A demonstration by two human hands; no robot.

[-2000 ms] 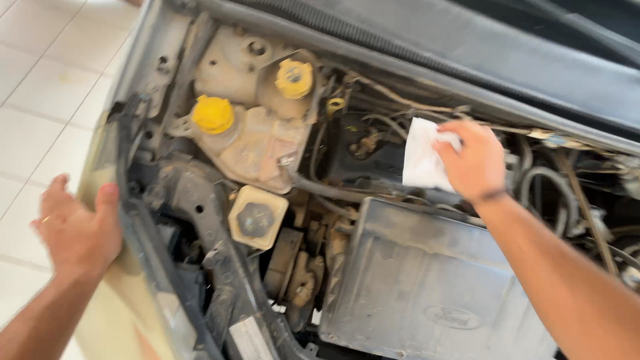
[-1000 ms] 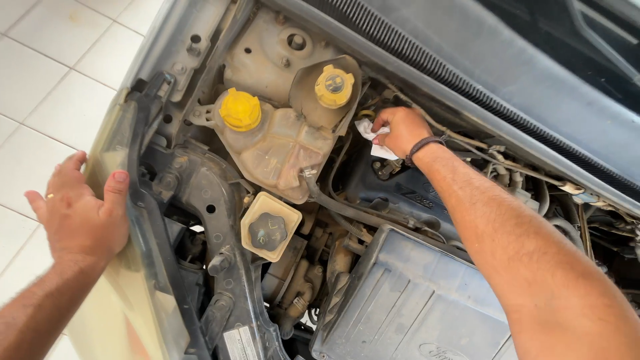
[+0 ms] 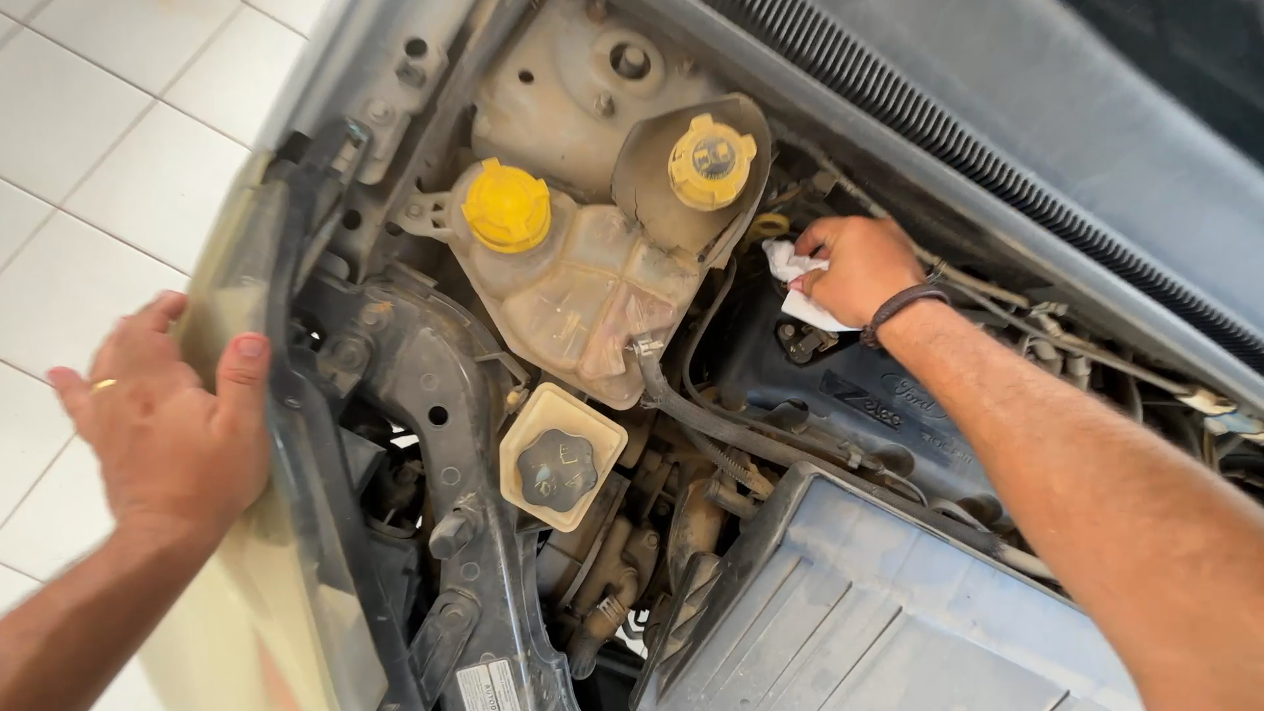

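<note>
My right hand [image 3: 861, 269], with a dark bracelet at the wrist, pinches a crumpled white cloth or paper [image 3: 793, 263] over the blue-grey engine cover [image 3: 849, 395]. Just left of the cloth is a yellow ring [image 3: 769, 227], perhaps a dipstick handle. My left hand [image 3: 178, 415], a ring on one finger, rests with spread fingers against the headlight's edge [image 3: 237, 326] and holds nothing. Between the hands lies the translucent coolant expansion tank [image 3: 583, 286] with its yellow cap [image 3: 506, 205]. Another yellow cap [image 3: 712, 162] sits in a dark surround behind it.
A black cap [image 3: 558, 467] tops a square cream reservoir near the centre. The large grey ribbed box cover [image 3: 889, 612] fills the lower right. A black hose [image 3: 731, 425] runs from the tank past the engine cover. The slotted cowl grille [image 3: 948, 138] borders the back.
My right hand has moved left over the engine cover with the white cloth or paper, toward the yellow ring. My left hand stays at the headlight's edge. The view has moved closer.
</note>
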